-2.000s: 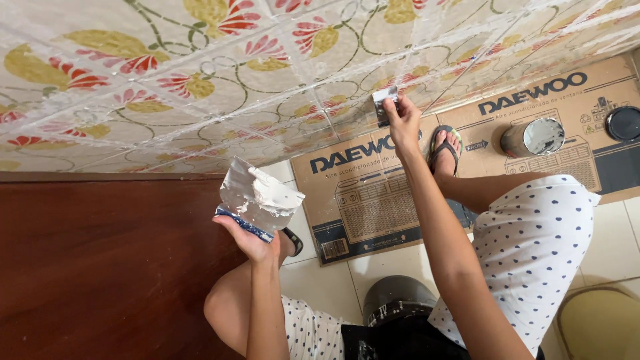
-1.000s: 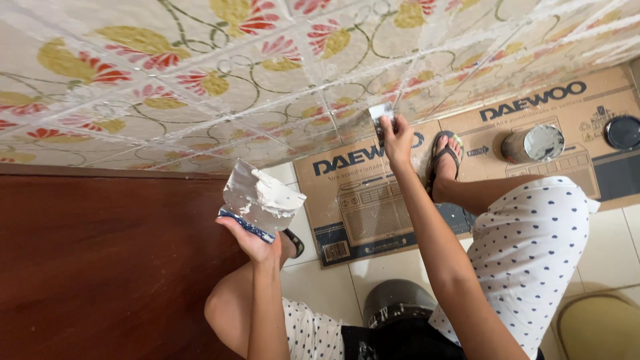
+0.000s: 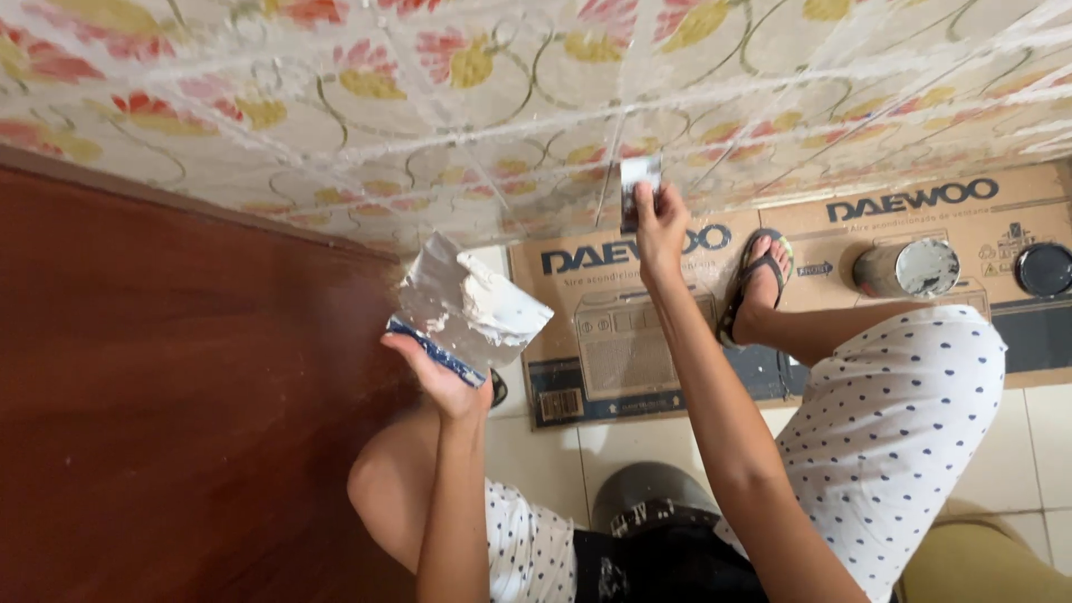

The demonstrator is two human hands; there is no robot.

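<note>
My left hand grips the blue handle of a wide metal plastering blade. A thick smear of white paste lies on the blade's right side. Farther up and to the right, my right hand pinches a small flat scraper with whitish paste on it, close to the patterned wall tiles. White streaks follow the joints between the flowered tiles. Whether the scraper touches the wall I cannot tell.
A flattened cardboard box covers floor tiles along the wall, with my sandalled foot on it. A smeared can and a dark round lid rest on it. Dark reddish wood fills the left; a grey bucket stands below.
My right hand and the small scraper stay near the same stretch of wall, with the scraper's tilt slightly changed. My left hand keeps hold of the wide blade in about the same place.
</note>
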